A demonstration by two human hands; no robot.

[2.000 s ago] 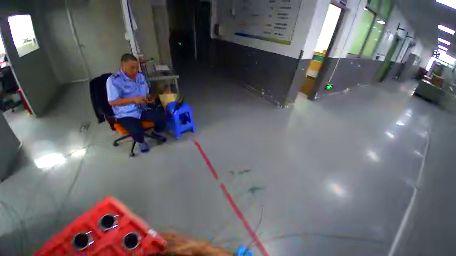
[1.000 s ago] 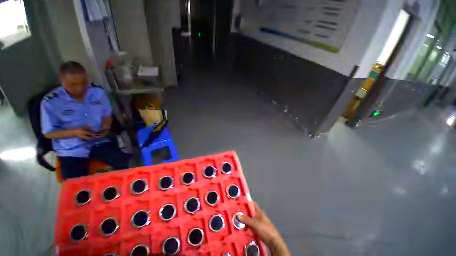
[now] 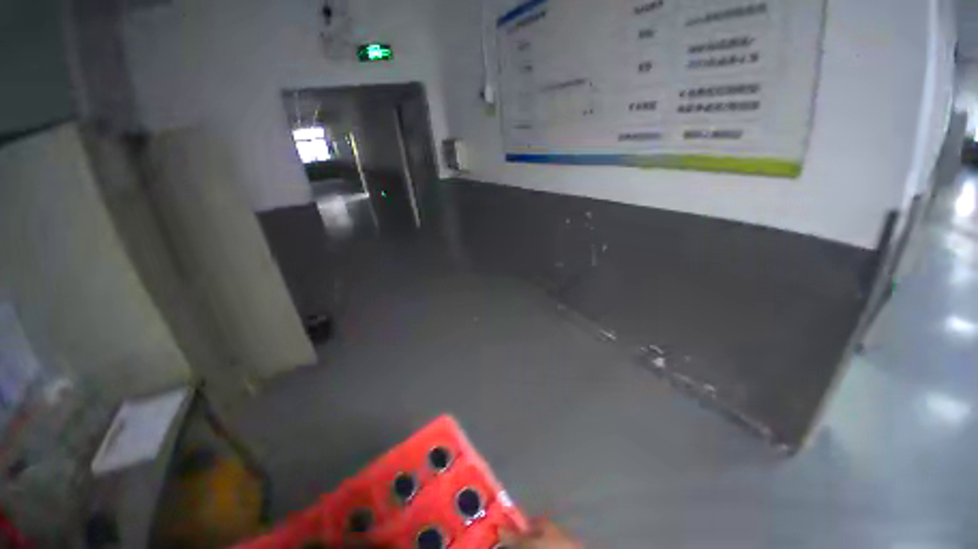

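A red compartment tray [image 3: 391, 472] shows at the bottom of the head view, tilted and cut off by the lower edge. Several round black watch heads [image 3: 469, 502] with pale rims sit in its pockets, one per pocket, with dark faces. My right hand [image 3: 545, 534] is at the tray's right edge, holding it; only a small blurred part shows at the bottom edge. My left hand is not in view.
A grey corridor floor [image 3: 461, 354] leads to an open doorway [image 3: 359, 161] under a green exit sign. A desk with a white paper [image 3: 142, 429] stands at the lower left. A grey and white wall with a notice board [image 3: 654, 86] is on the right.
The seated person has left the view. The desk is nearer at the left, and the doorway and notice board show more fully. The tray sits lower in view, with fewer watch heads visible.
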